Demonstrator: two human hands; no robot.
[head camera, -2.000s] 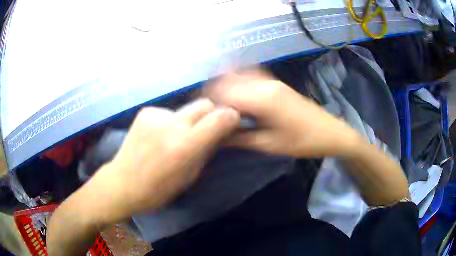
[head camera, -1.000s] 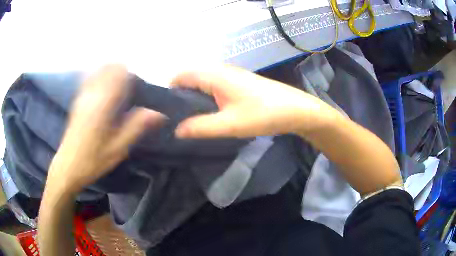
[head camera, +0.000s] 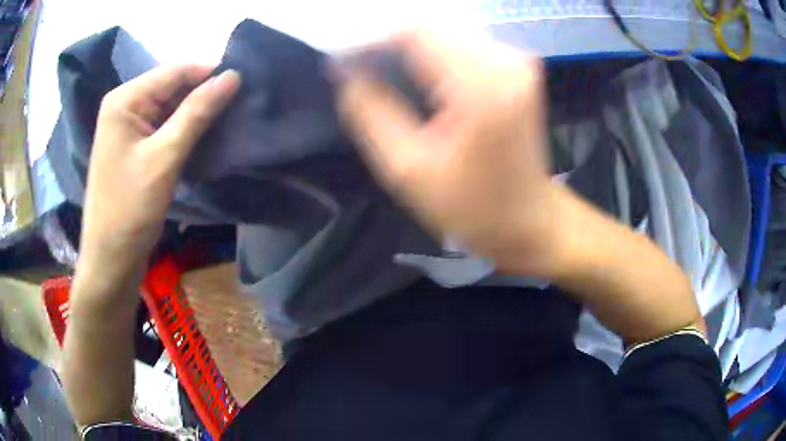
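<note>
A dark grey garment panel (head camera: 276, 112) lies over the table edge and drapes down to the lap, with folds in it. My left hand (head camera: 159, 129) grips its upper left part between thumb and fingers. My right hand (head camera: 457, 138) is blurred and holds the panel's upper right part, fingertips near the cloth edge. A light grey fabric piece (head camera: 448, 265) shows below my right hand, partly hidden by it.
The white sewing table (head camera: 552, 26) is washed out by glare. Yellow looped handles (head camera: 731, 33) and a cord lie at its right. Mixed grey cloth (head camera: 672, 164) hangs at right. A blue crate (head camera: 760, 215) is far right, a red basket (head camera: 191, 344) lower left.
The view has shifted, showing more of the red basket. Both hands have moved up in the picture with the dark panel, which was absent from the tabletop in the oldest frame.
</note>
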